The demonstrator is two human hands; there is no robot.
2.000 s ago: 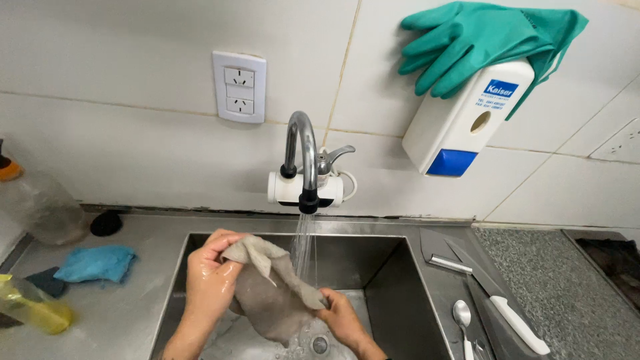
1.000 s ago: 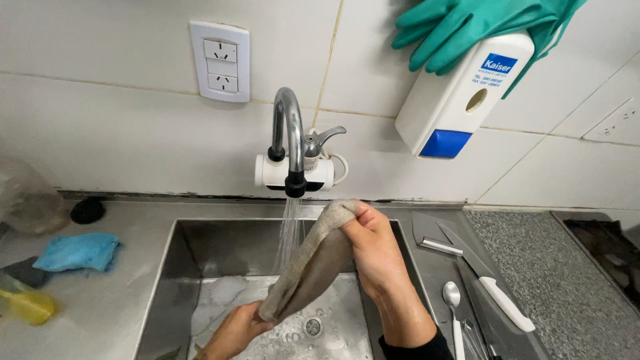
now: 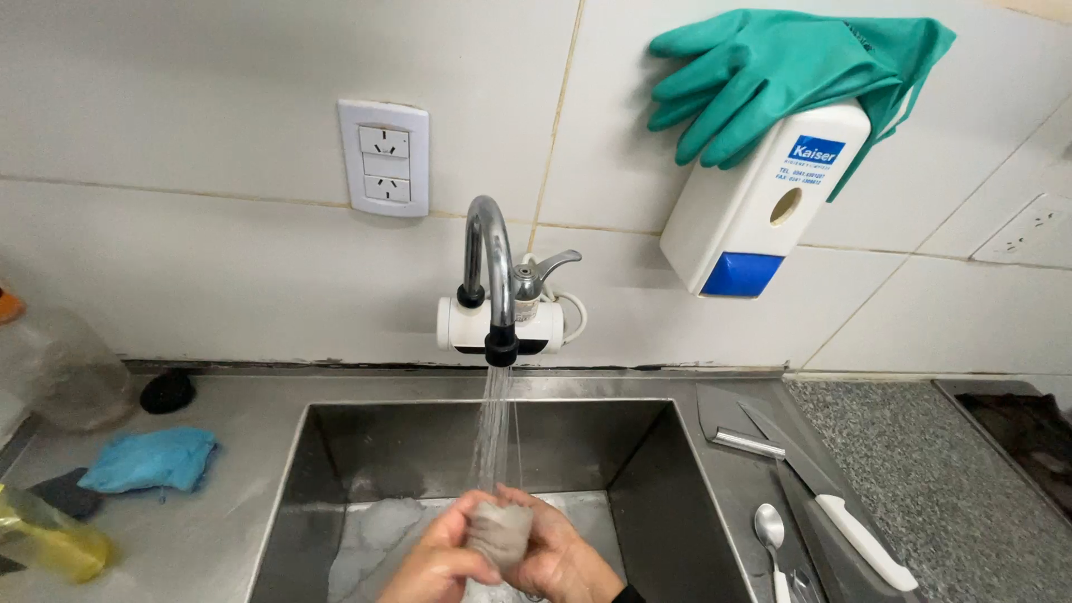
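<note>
A wet grey cloth point(image 3: 500, 533) is bunched up small between my two hands, low over the stainless steel sink point(image 3: 494, 403). My left hand point(image 3: 444, 548) grips it from the left, thumb across its front. From the right, my right hand point(image 3: 559, 553) closes around it, with a dark sleeve edge at the wrist. Water runs from the chrome faucet point(image 3: 496, 260) onto the cloth and fingers. Suds lie on the sink floor at the left.
Left of the sink are a blue cloth point(image 3: 151, 459), a black scrubber point(image 3: 167, 392) and bottles. On the right lie a white-handled knife point(image 3: 863, 540), a scraper point(image 3: 748, 440) and a spoon point(image 3: 770, 528). Green gloves point(image 3: 779, 75) drape over a wall dispenser point(image 3: 766, 201).
The cloth hung spread between my hands before; now it is gathered into a small bundle. My hands have come together under the running water.
</note>
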